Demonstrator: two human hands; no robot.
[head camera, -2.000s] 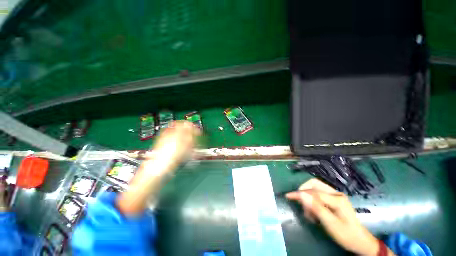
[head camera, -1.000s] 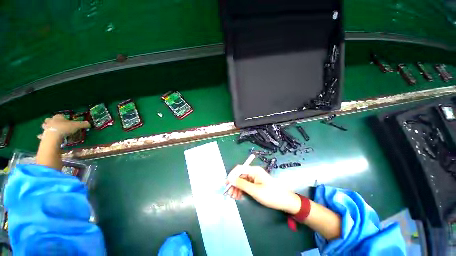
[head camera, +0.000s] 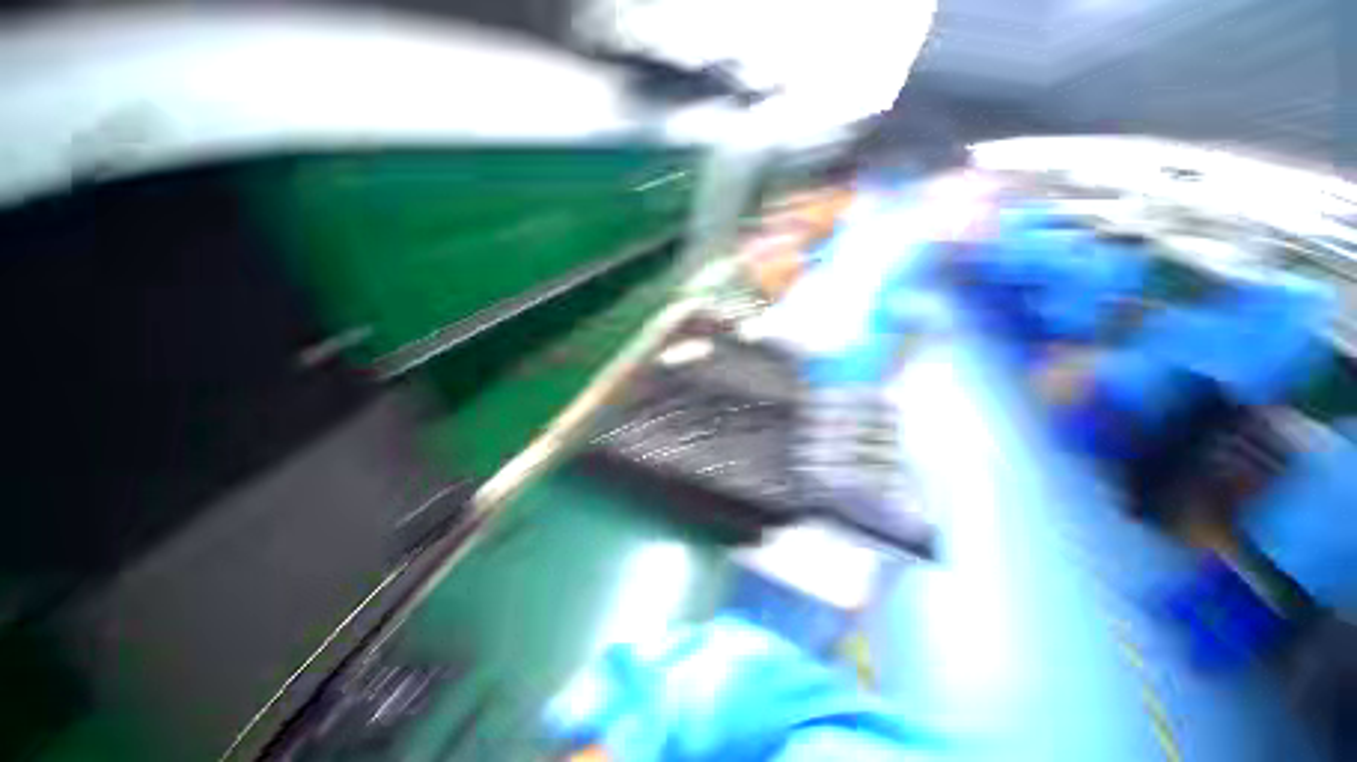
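The picture is strongly blurred. The black parts tray (head camera: 253, 581) fills the lower left, tilted over the edge of the green belt. Dark streaks of small black parts (head camera: 390, 697) lie on the bench by its lower right edge. A second black tray (head camera: 700, 432) with blurred parts is near the middle. Of my right arm only the blue sleeve (head camera: 700, 692) shows at the bottom, with a sliver of skin at the frame's edge; the hand itself is cut off. My left hand is out of the picture.
The green belt (head camera: 491, 283) and its pale worn edge (head camera: 573, 417) run diagonally up to the right. Blurred people in blue smocks (head camera: 1057, 276) are along the line at upper right. A white shape (head camera: 804, 60) hangs at the top.
The view has swung sharply right and up. The phones, the paper sheet and my left hand have left the picture; my right hand is now cut off. Other workers have come into view.
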